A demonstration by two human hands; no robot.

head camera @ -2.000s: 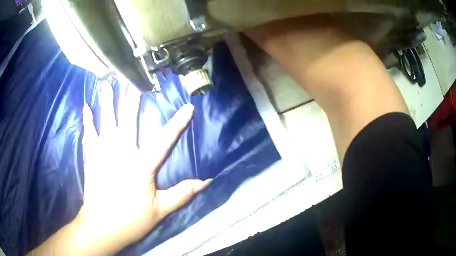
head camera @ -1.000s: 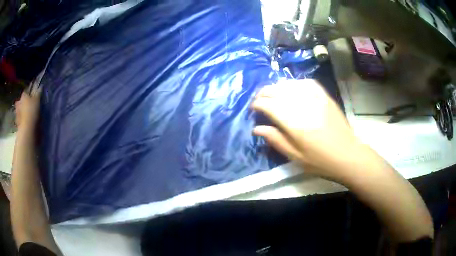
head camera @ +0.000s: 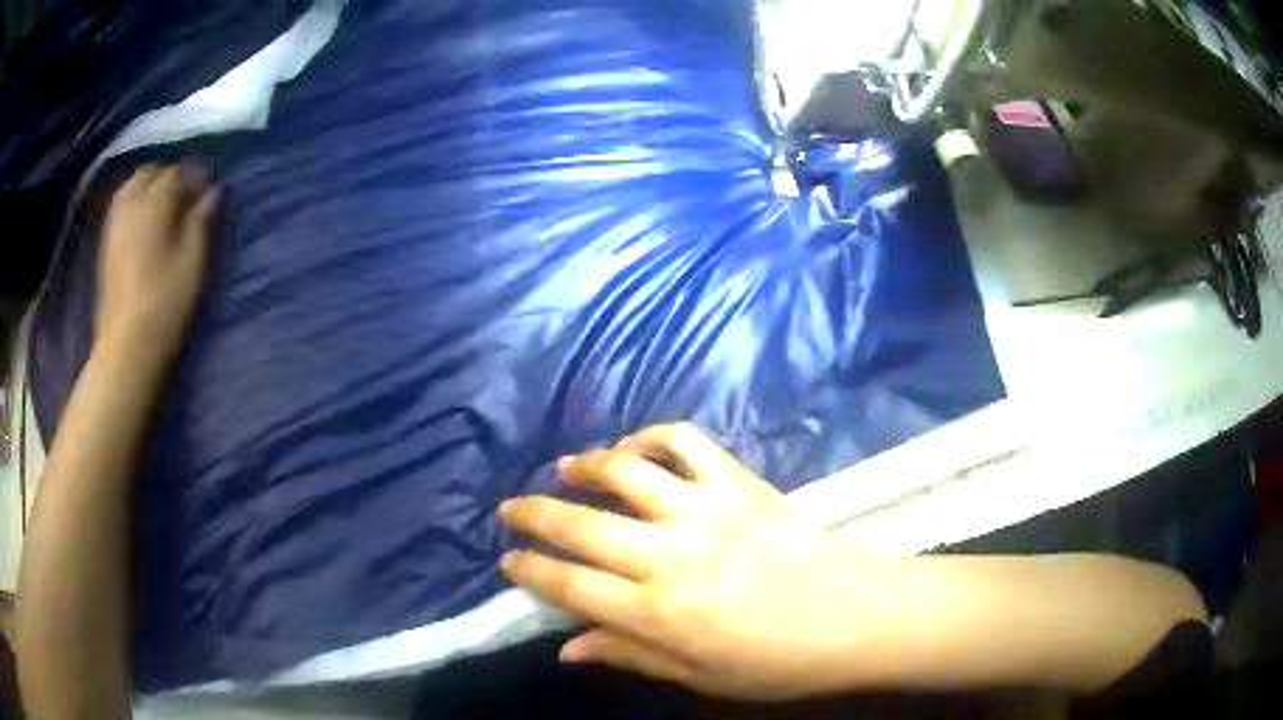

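The shiny dark blue garment panel spreads across the machine bed, with creases fanning out from the presser foot under the bright lamp. A white-grey edge strip runs along its near border. My left hand rests on the panel's far left part with bent fingers; whether it pinches the cloth cannot be told. My right hand lies on the panel near its front edge, fingers spread, palm down, holding nothing. The sewing machine head stands over the work, partly washed out by glare.
A mobile phone with a pink-lit screen lies right of the needle area. Slim black snips lie on the table. Black looped scissors lie at the far right. A pale round knob is beside the needle area.
My right hand has moved from beside the needle down and left to the panel's front edge. My left hand has moved up and inward onto the panel. The creases now fan out from the presser foot.
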